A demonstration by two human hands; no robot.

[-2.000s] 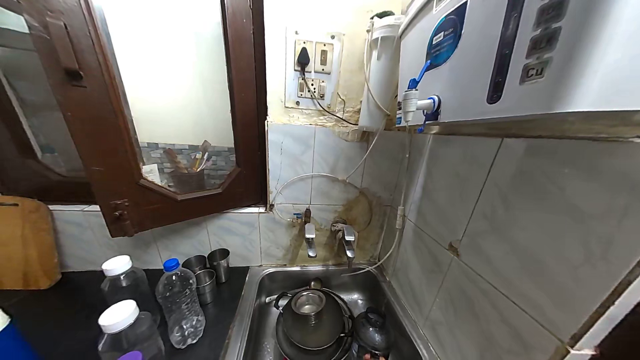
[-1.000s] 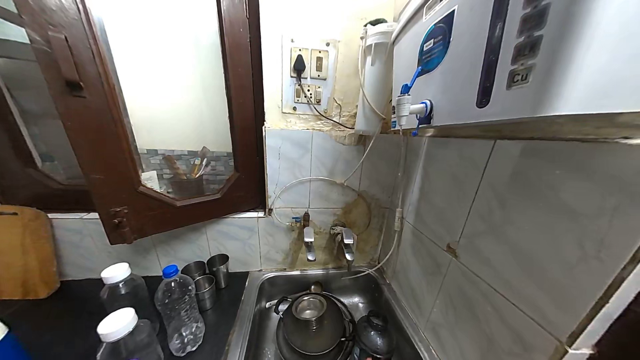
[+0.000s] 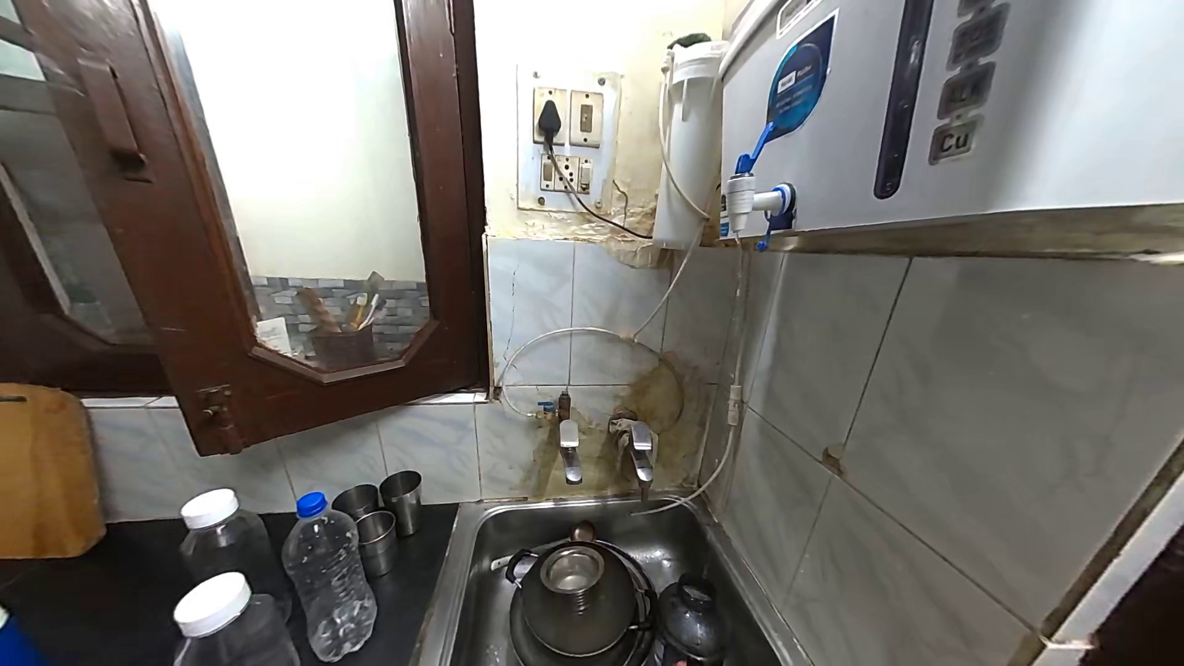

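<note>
Neither my left hand nor my right hand can be made out. A tiny reddish patch at the bottom edge, by the dark lidded pot (image 3: 692, 622), is too small to identify. That pot stands in the steel sink (image 3: 442, 606), beside a larger dark round pan with looped handles (image 3: 578, 622). A small round steel vessel (image 3: 571, 569) rests on top of the pan. Above the sink, two metal taps, the left one (image 3: 570, 451) and the right one (image 3: 640, 449), come out of the stained tiled wall.
Left of the sink, a blue-capped plastic bottle (image 3: 331, 587), white-capped jars (image 3: 213, 606) and steel tumblers (image 3: 401, 504) stand on the black counter. A wooden board (image 3: 46, 472) leans farther left. The open window shutter (image 3: 453, 203) and water purifier (image 3: 832, 120) overhang the area.
The view has shifted slightly. A purple item at the lower left edge two seconds ago is out of view now. The pots and bottles have not plainly moved.
</note>
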